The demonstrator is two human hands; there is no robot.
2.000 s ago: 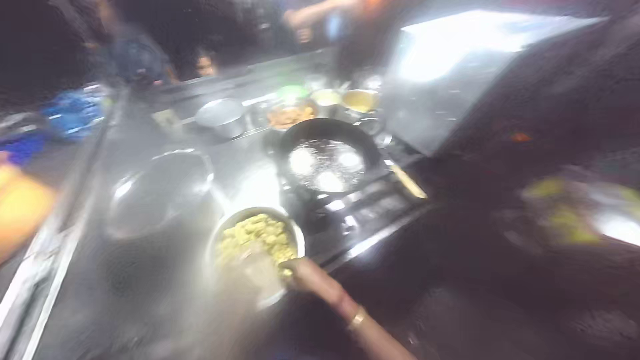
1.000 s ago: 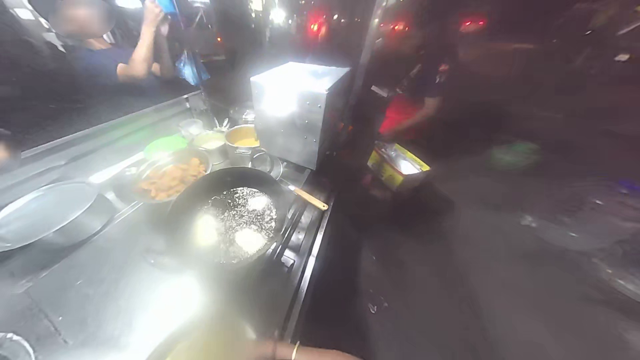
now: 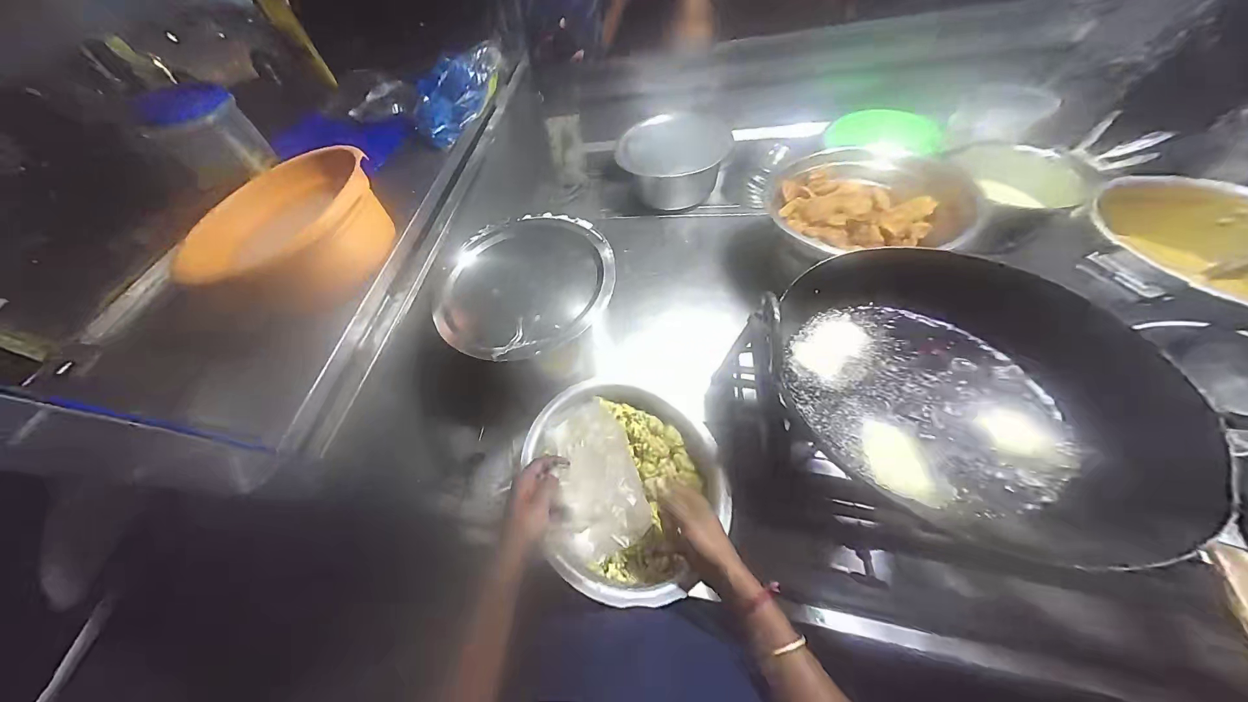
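A metal bowl (image 3: 720, 487) holds a yellow-green lumpy food mix (image 3: 655, 444), partly covered by a clear plastic sheet or bag (image 3: 597, 487). My left hand (image 3: 534, 499) is at the bowl's left rim, its fingers at the edge of the plastic; whether they grip it is unclear. Inside the bowl, my right hand (image 3: 690, 517) has its fingers down in the mix, the fingertips partly hidden. To the right, a large black pan (image 3: 1121, 390) holds bubbling oil with several pale pieces (image 3: 897, 458) frying in it.
A round metal lid (image 3: 526, 283) lies beyond the bowl. Farther back stand a metal pot (image 3: 673, 161), a bowl of orange-brown fried pieces (image 3: 858, 210), a green bowl (image 3: 882, 132) and a bowl of yellow batter (image 3: 1185, 229). An orange tub (image 3: 292, 229) is at left, behind a metal ledge.
The view has swung from the right side back to the bowl. My left hand and the plastic at the bowl now show plainly; one second ago only part of my right arm showed.
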